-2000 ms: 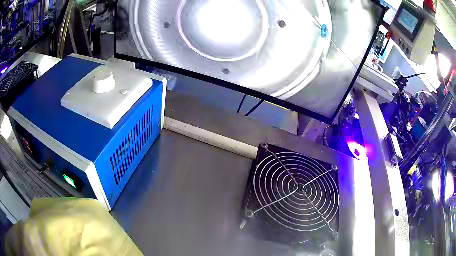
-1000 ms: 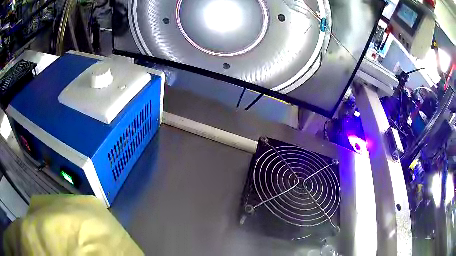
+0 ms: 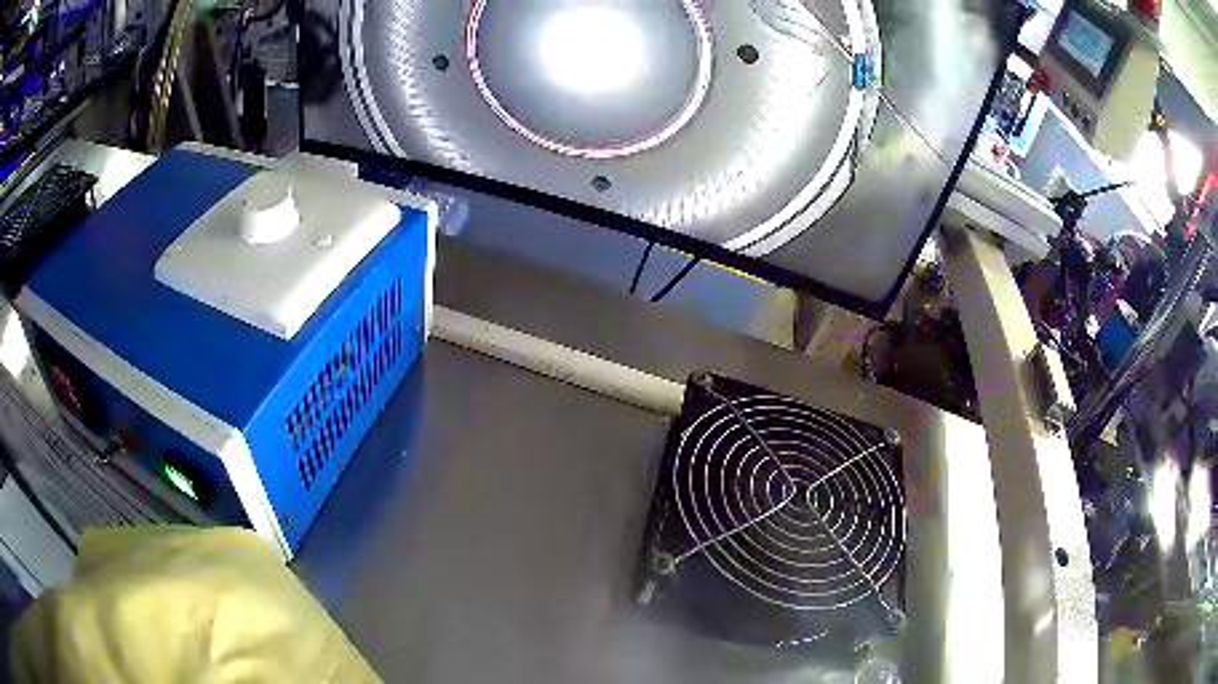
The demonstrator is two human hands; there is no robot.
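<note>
Neither of my hands is in the picture. A yellow sleeve (image 3: 187, 615) is cut off at the lower left edge. Nearest in front of me, the black cooling fan (image 3: 788, 501) with its round silver wire guard lies on the grey steel bench top (image 3: 508, 521). Small clear discs (image 3: 875, 668) show partly at the bottom edge below the fan. The large black-edged monitor (image 3: 615, 94) shows a grey ribbed disc with a reddish ring.
The blue control box (image 3: 160, 281) stands at the left, with a white fixture and round knob (image 3: 267, 214) on top. A pale bar (image 3: 561, 358) runs behind the bench top. Thick frame posts (image 3: 1015, 468) and cabled machinery stand at the right.
The monitor picture was blurred and brighter two seconds ago and is now sharp. The purple light at the right has gone out. The sleeve has barely moved.
</note>
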